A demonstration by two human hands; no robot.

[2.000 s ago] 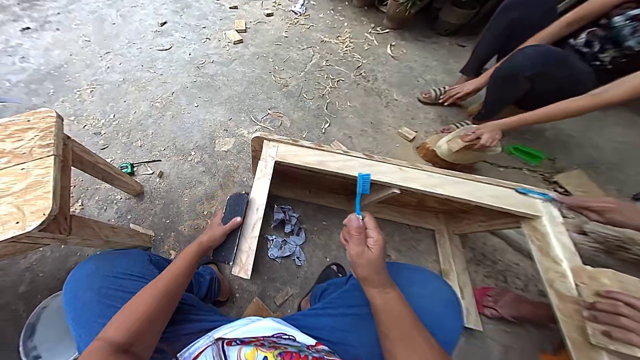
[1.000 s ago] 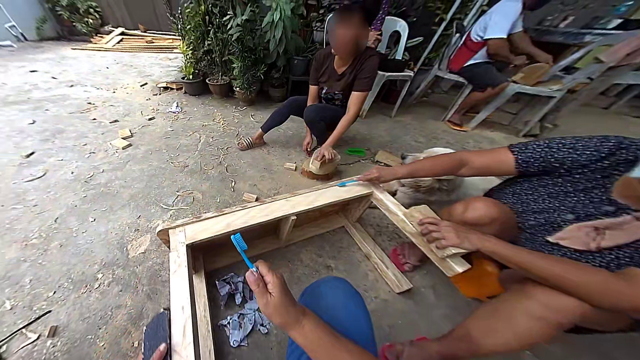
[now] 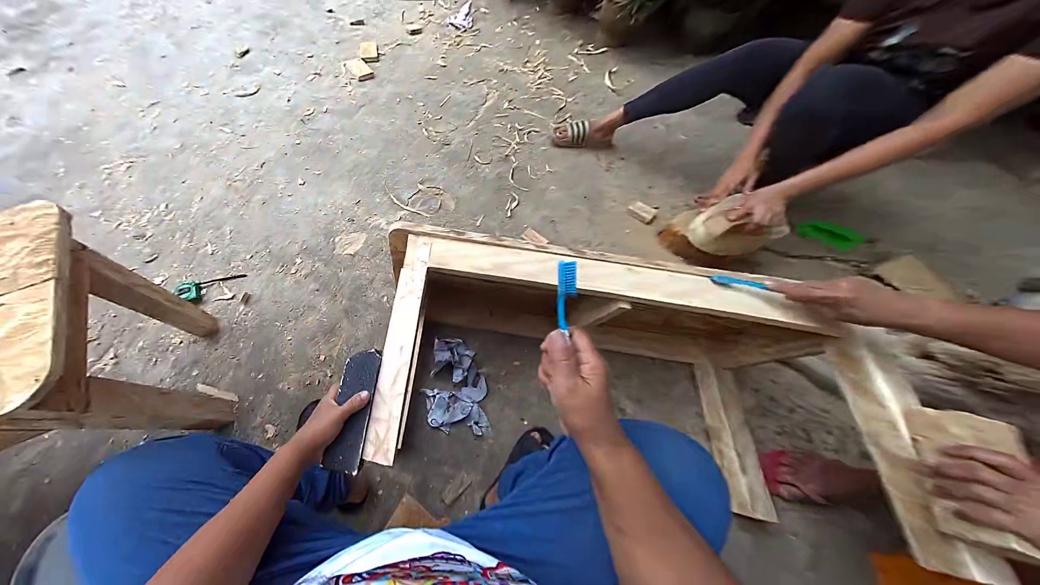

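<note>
My right hand [image 3: 575,378] holds a blue toothbrush-like brush [image 3: 562,296] upright by its handle, bristles up, in front of the long rail of a wooden bench frame [image 3: 650,284] that lies on its side. My left hand [image 3: 329,422] grips a dark, flat sanding block [image 3: 354,410] beside the frame's near left leg [image 3: 398,357]. Crumpled grey scraps [image 3: 457,394] lie on the ground between the leg and my right hand. A co-worker's hand [image 3: 845,299] holds another blue brush [image 3: 738,282] on the rail's right part; another hand [image 3: 979,487] presses a tan pad [image 3: 963,439] on the right leg.
A wooden stool [image 3: 73,317] stands at the left, with a green tool [image 3: 191,290] on the concrete near its leg. Wood shavings [image 3: 512,122] and small wood blocks [image 3: 358,68] are scattered ahead. Another person [image 3: 837,106] works over a round piece at the upper right, near a green object [image 3: 830,235].
The view has swung up toward the people and plants, then back down. My right hand holds the blue brush throughout, and my left hand stays at the left leg with the dark block.
</note>
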